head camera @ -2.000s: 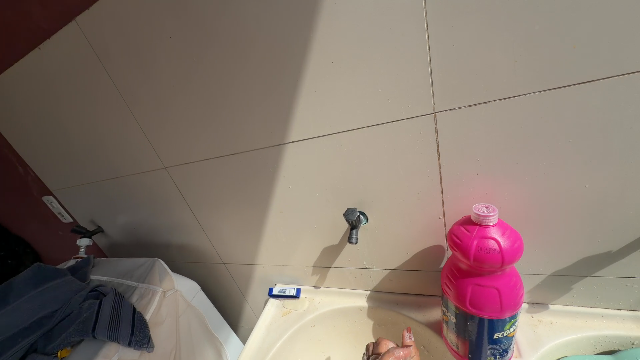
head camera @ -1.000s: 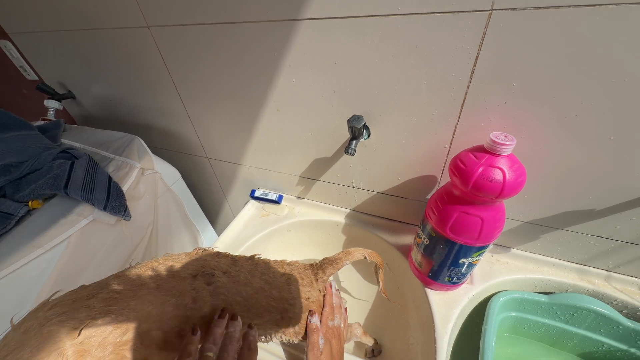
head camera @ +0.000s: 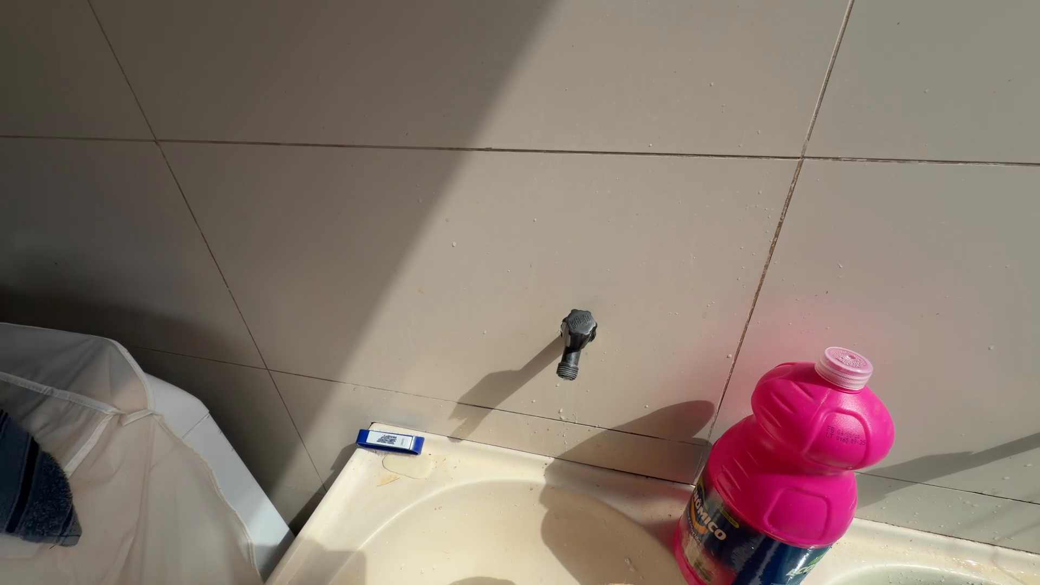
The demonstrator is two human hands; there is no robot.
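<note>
Neither of my hands can be made out; at most a tiny sliver of skin shows at the bottom edge, too little to tell. A cream-coloured wash basin (head camera: 520, 508) fills the lower middle, cut off by the frame, with shadows across its bowl. On its right rim stands a large pink plastic bottle (head camera: 800, 455) with a pale pink cap and a dark label. Above the bowl, a dark plastic tap (head camera: 575, 343) sticks out of the tiled wall. A small blue-edged item with a printed white face (head camera: 390, 441) lies on the basin's back left corner.
At the lower left, a whitish fabric cover (head camera: 154, 487) drapes over a white appliance or box, with a dark blue towel (head camera: 36, 487) on it. A second basin (head camera: 918, 573) shows partly at the lower right. Beige wall tiles (head camera: 609, 244) rise behind the basins.
The view has tilted up since a second ago. The wet, tan-furred animal, both hands on it and the green tub, all seen then, are now out of frame.
</note>
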